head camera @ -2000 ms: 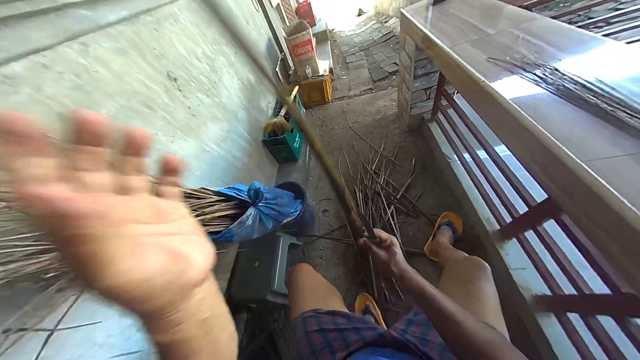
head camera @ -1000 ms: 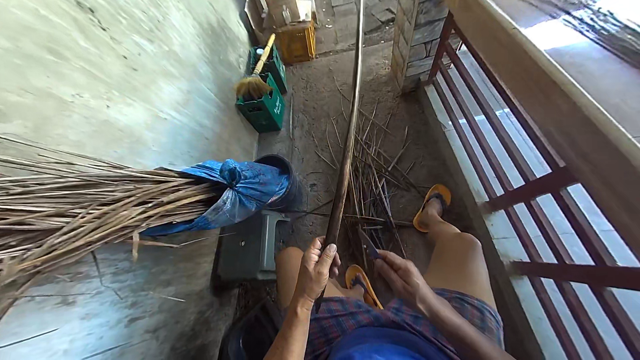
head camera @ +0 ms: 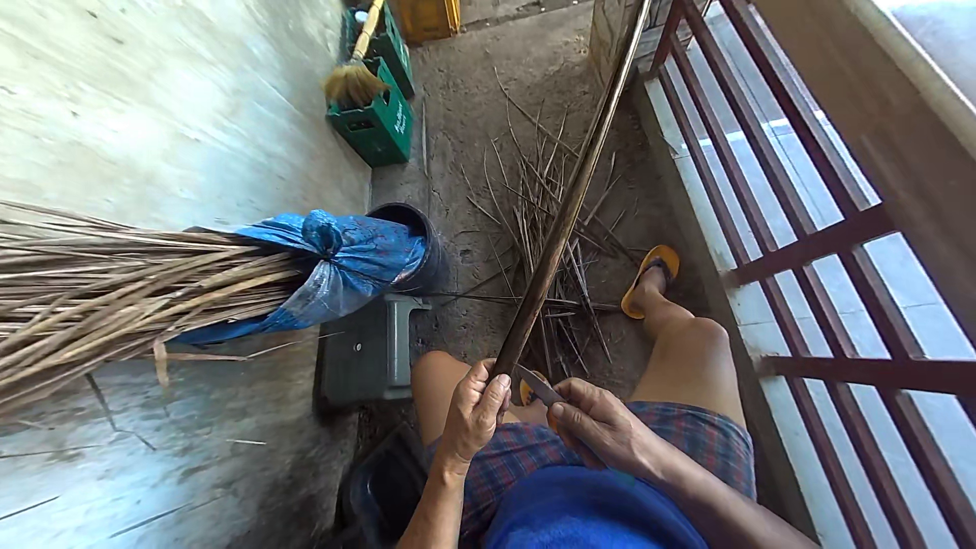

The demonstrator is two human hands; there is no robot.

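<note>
My left hand (head camera: 479, 404) is closed around the lower end of a long brown palm frond stalk (head camera: 568, 206), which slants up and to the right away from me. My right hand (head camera: 598, 419) grips a knife (head camera: 538, 386), its blade tip at the stalk just beside my left fingers. Beneath the stalk, thin dry strips (head camera: 545, 198) lie scattered on the floor between my feet.
At left, a bundle of dry stalks (head camera: 137, 290) in blue plastic (head camera: 343, 255) leans from a dark bucket (head camera: 436, 259). Near it are a grey plastic container (head camera: 366, 351), green crates (head camera: 385, 126) and a broom (head camera: 358, 72). A barred railing (head camera: 816, 244) stands right.
Two seconds ago my left hand was raised, open, and my right hand was at the stalk. Now my left hand holds the stalk and the knife shows in my right. The view has shifted downward.
</note>
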